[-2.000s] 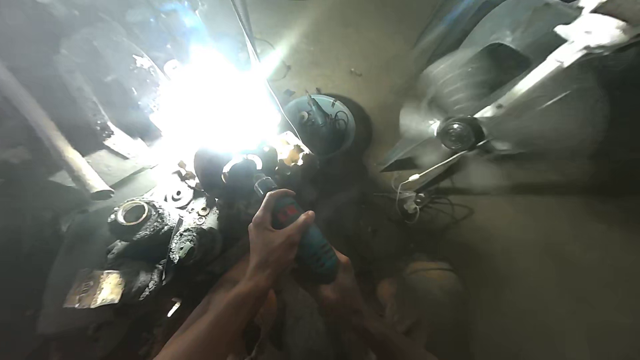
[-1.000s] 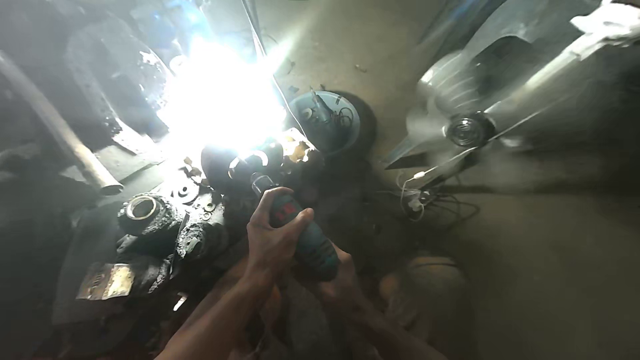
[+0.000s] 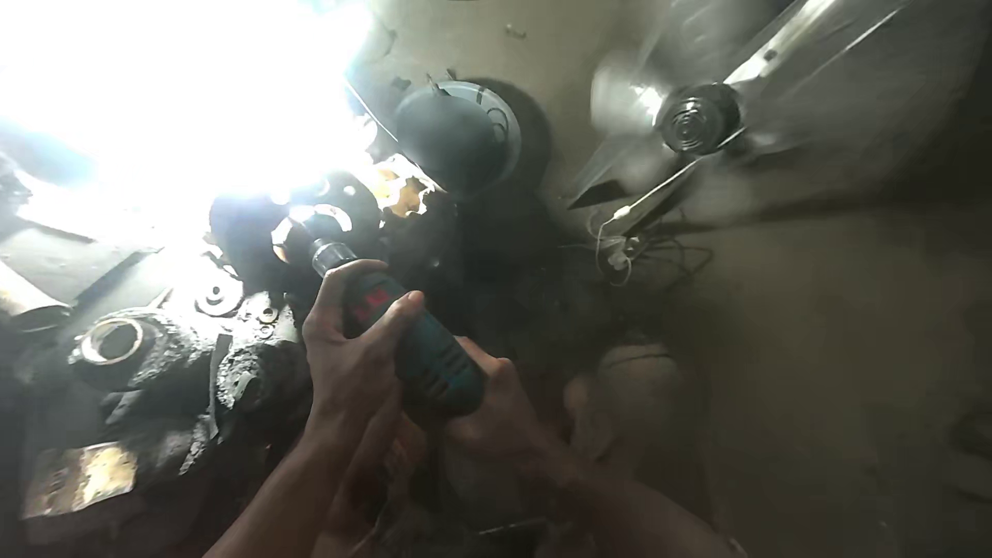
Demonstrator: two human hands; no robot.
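A teal handheld power tool (image 3: 434,360), probably a die grinder or drill, is gripped in both hands and points up and left. My left hand (image 3: 353,333) wraps around its front body. Around its rear end my right hand (image 3: 496,403) is closed; the handle is hidden. The metal nose (image 3: 333,256) of the tool reaches to the round opening of a dark metal workpiece (image 3: 248,232). Its tip cannot be made out against a very bright light at the upper left.
A spinning fan (image 3: 697,120) with loose wires stands at upper right. Beyond the workpiece sits a round basin (image 3: 508,143). Greasy metal parts, including a ring-mouthed one (image 3: 112,341), lie at left, with a metal pipe (image 3: 31,298) near the left edge.
Both hands keep their hold on the tool. The glare has spread at upper left. A dark, rounded shape now covers much of the basin, where tools and cable showed before.
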